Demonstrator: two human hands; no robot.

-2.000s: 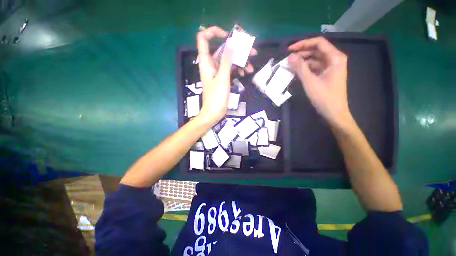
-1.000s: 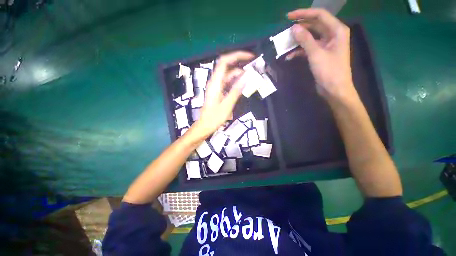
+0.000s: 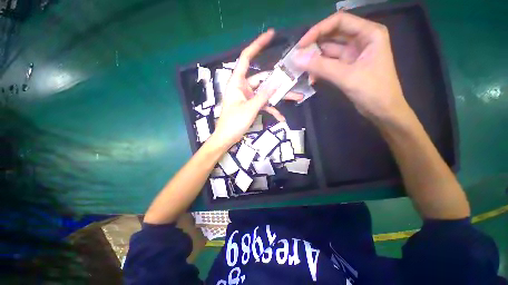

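Note:
My left hand (image 3: 242,103) holds a small white display module (image 3: 281,84) between thumb and fingers, above the left half of the black tray (image 3: 319,139). My right hand (image 3: 356,64) pinches a silver-grey flat part (image 3: 298,59) whose end meets the module's upper end. A dark strip shows where they meet; whether they are joined I cannot tell. More white pieces (image 3: 268,143) lie heaped at angles in the tray's left half, some hidden under my left hand and forearm.
The tray's divider runs between its halves, and its right half (image 3: 384,133) shows a bare dark floor. A green bench (image 3: 128,122) surrounds the tray. A pale object (image 3: 365,3) is cut off at the top edge. A dotted white sheet (image 3: 213,221) lies below the bench edge.
My right hand has moved left and down with its flat part, from apart to meeting the module in my left hand. The left hand's fingers have spread. The tray's right side shows farther right.

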